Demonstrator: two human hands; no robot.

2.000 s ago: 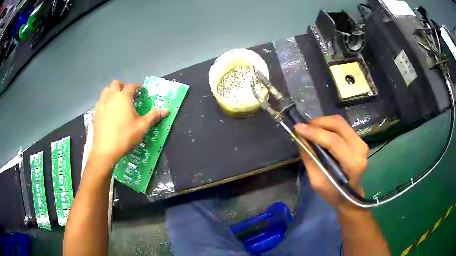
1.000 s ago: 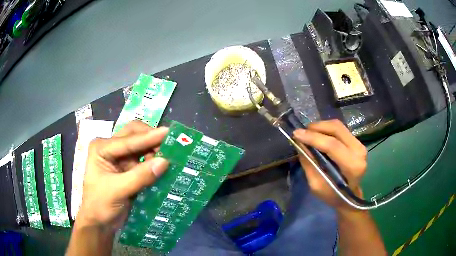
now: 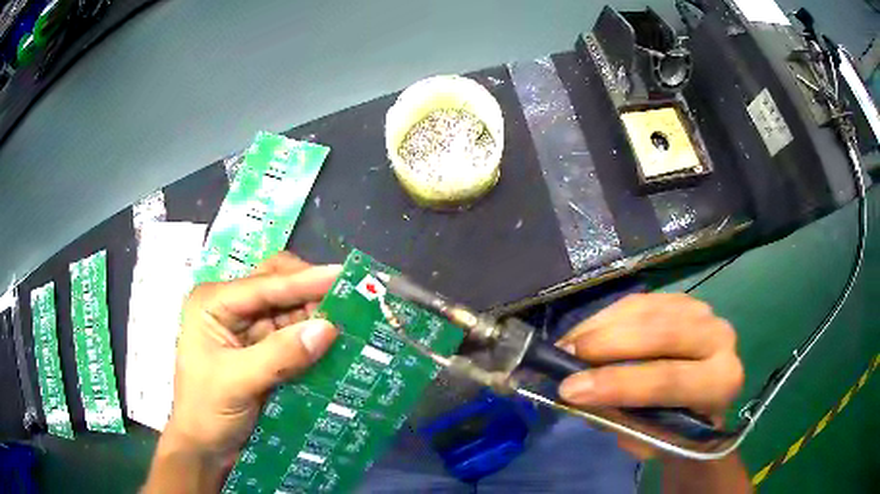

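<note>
My left hand (image 3: 261,352) grips a green PCB panel (image 3: 338,405) by its upper left edge, in front of the bench edge. The panel shows white print and a red arrow mark on a white patch. My right hand (image 3: 651,371) holds the soldering iron (image 3: 502,352) by its black handle. Its metal tip and thin guide tube lie over the top end of the panel near the red mark; whether the tip touches cannot be told. The pale-yellow dross cup (image 3: 445,143) with silvery bits stands on the black bench (image 3: 386,236).
A second green panel (image 3: 262,207) lies on the bench behind my left hand. An off-white strip (image 3: 159,323) and two narrow green panels (image 3: 94,338) lie left. The iron stand (image 3: 642,58) with yellow sponge (image 3: 661,143) is right. A blue stool (image 3: 478,436) is below.
My left hand has taken hold of a panel and brought it off the bench towards me. My right hand has moved the iron from the cup left and down, over that panel.
</note>
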